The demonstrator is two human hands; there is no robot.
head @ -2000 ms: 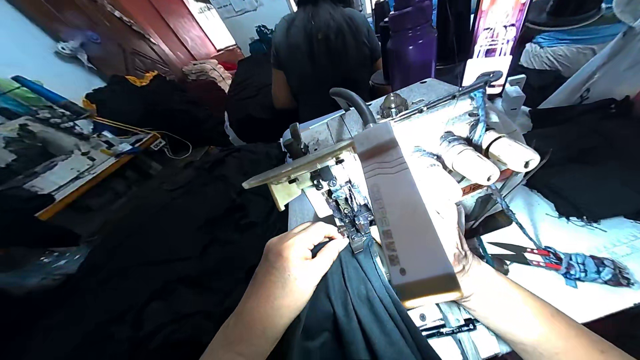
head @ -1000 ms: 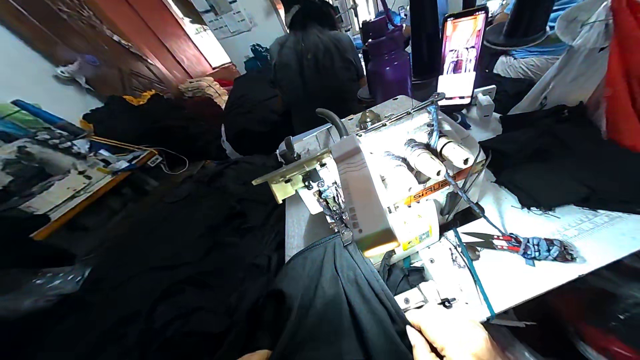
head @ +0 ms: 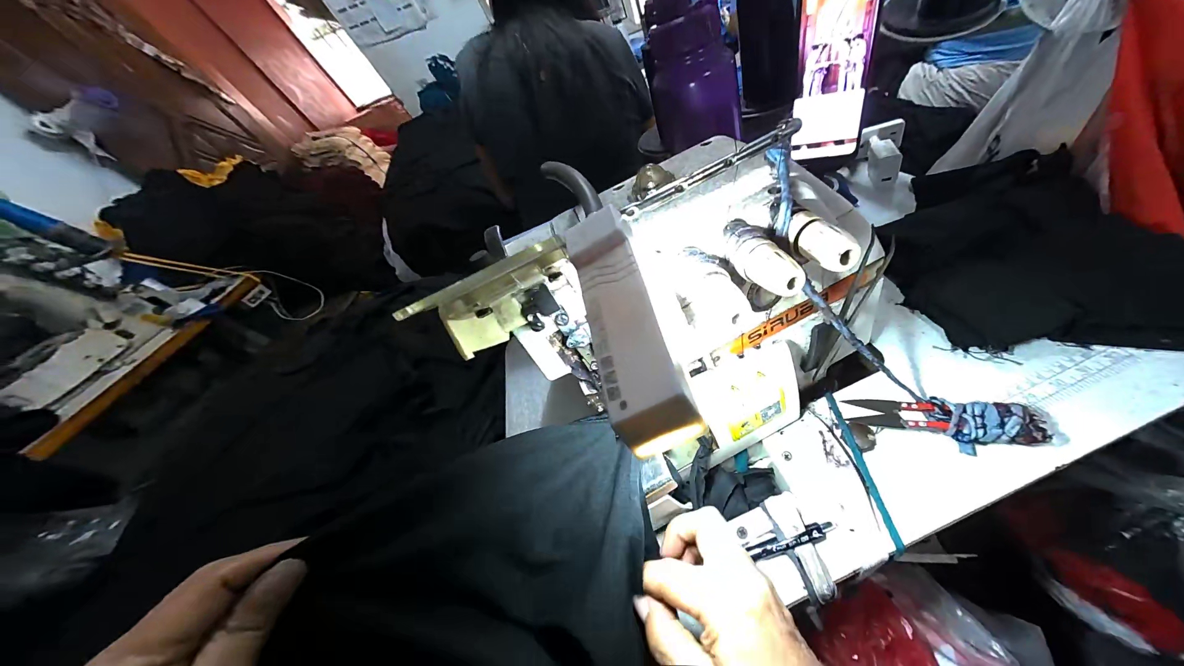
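Note:
My left hand point(head: 217, 601) pinches the left edge of a black cloth point(head: 481, 546) between thumb and fingers, low in the head view. The cloth's right edge is held by my right hand point(head: 717, 592), beside the table's front. Between the hands the cloth spreads out, and its far end lies at the front of a Siruba overlock sewing machine point(head: 680, 287). A lit lamp housing point(head: 634, 342) hides the needle area from view. Thread snips point(head: 911, 414) with a cloth-wrapped handle lie on the white table to the right.
A pen point(head: 786, 541) is strapped to the table's front part. Black fabric point(head: 1036, 250) lies at the right, and more black fabric point(head: 333, 416) at the left. Behind the machine stand a purple bottle point(head: 692, 79) and a lit phone point(head: 832, 74). A person point(head: 555, 102) sits beyond, back turned.
Both hands were close to the machine two seconds before; they are now nearer to me and apart, with the cloth spread between them. The cloth's edge has come out from under the lamp area.

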